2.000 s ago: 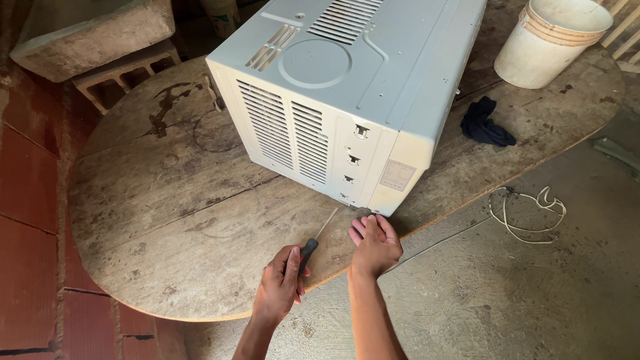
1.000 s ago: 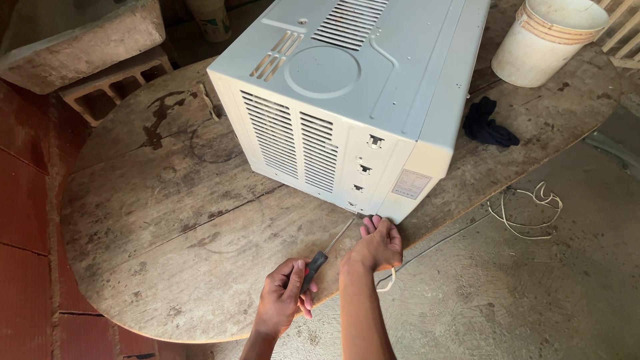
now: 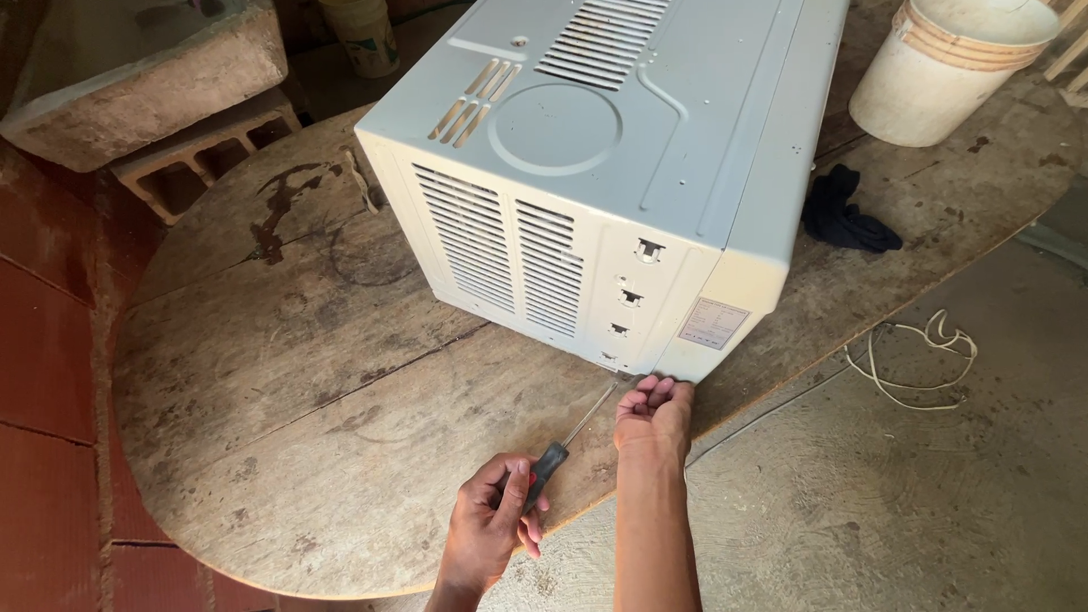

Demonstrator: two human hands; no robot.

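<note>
A pale metal-cased air conditioner unit [image 3: 552, 127] with louvred vents sits on a worn wooden table [image 3: 340, 476]. My left hand [image 3: 497, 510] grips the dark handle of a screwdriver [image 3: 552, 459], whose shaft points up to the unit's lower edge, its tip close to the bottom corner. At that same corner, my right hand [image 3: 659, 416] has its fingers curled against the lower edge of the casing; whether they pinch something there is hidden. A label [image 3: 714, 323] with writing is on the side just above my right hand.
Right of the unit lie a dark cloth [image 3: 846, 212] and a white plastic bucket [image 3: 943, 76]. A pale cord [image 3: 909, 374] lies on the concrete floor beyond the table edge. At the upper left are a concrete basin [image 3: 153, 93], a hollow block [image 3: 204, 153] and another bucket [image 3: 361, 38].
The screwdriver, lower and apart from the unit two seconds ago, now has its tip near the bottom edge. A pale loop beside my right wrist one second ago no longer shows.
</note>
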